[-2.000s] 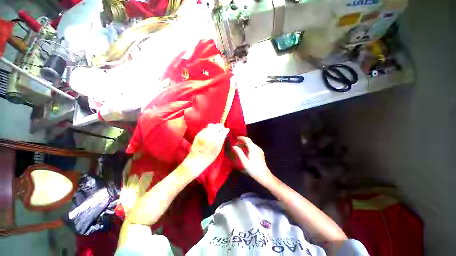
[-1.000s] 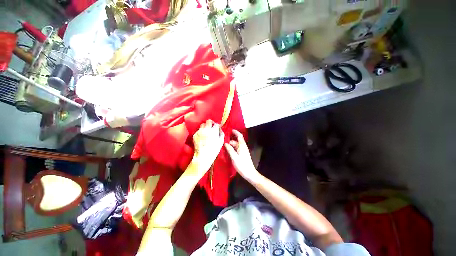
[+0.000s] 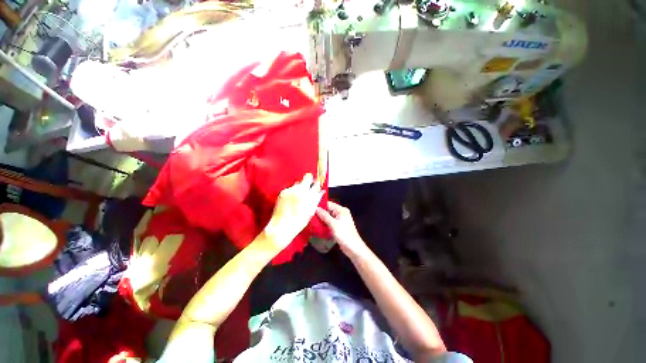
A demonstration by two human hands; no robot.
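Note:
A bright red garment piece (image 3: 219,166) with small gold marks lies over the front edge of the white machine table and hangs toward my lap. A narrow yellow-gold strip (image 3: 323,152) runs along its right edge, up toward the sewing machine's (image 3: 453,53) left end. My left hand (image 3: 296,205) grips the cloth edge at the strip, just in front of the table. My right hand (image 3: 336,221) pinches the same edge slightly lower and to the right. The fingertips are close together. The needle area is too unclear to tell.
Thread snips (image 3: 397,131) and black-handled shears (image 3: 469,141) lie on the table right of the cloth. Small parts (image 3: 528,136) sit at its right end. Tan-gold strips (image 3: 177,28) lie back left. A chair (image 3: 28,241) and dark cloth bundle (image 3: 81,273) are at left.
My right hand has closed from loosely spread fingers to a pinch on the cloth edge. My left hand stays on the strip. The hanging lower corner of red cloth is drawn up. The view has shifted.

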